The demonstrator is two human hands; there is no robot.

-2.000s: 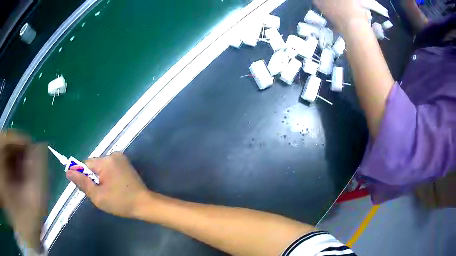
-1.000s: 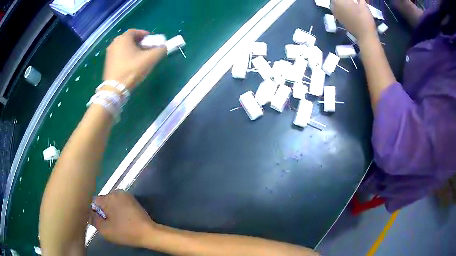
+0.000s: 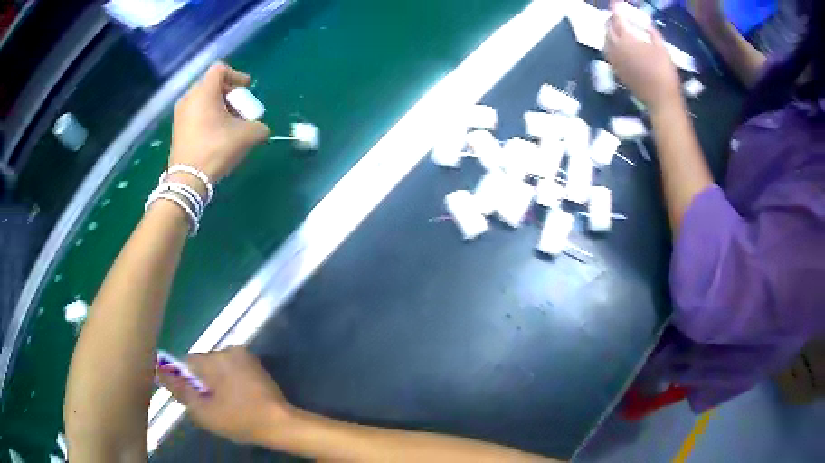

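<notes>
My left hand point(image 3: 213, 127), with white bracelets at the wrist, is over the green belt and holds a white housing point(image 3: 244, 104) between thumb and fingers. A second white housing point(image 3: 306, 137) sits on the belt just right of my thumb, its thin pale wire pointing toward my hand. My right hand point(image 3: 231, 393) is low at the belt's edge rail and is closed on a glue tube point(image 3: 184, 374) with purple-blue print. The tube's nozzle end is hidden behind my left forearm.
A cluster of white housings point(image 3: 520, 163) lies on the black table point(image 3: 389, 316). A neighbour in purple point(image 3: 742, 262) handles a white piece at upper right. The white edge rail point(image 3: 353, 185) runs diagonally. One more housing point(image 3: 76, 311) is on the belt at left; a pale cylinder point(image 3: 69, 131) stands beyond it.
My left hand has come up from the lower left to the upper belt and is now on a housing. My right hand, still on the tube, sits lower in view.
</notes>
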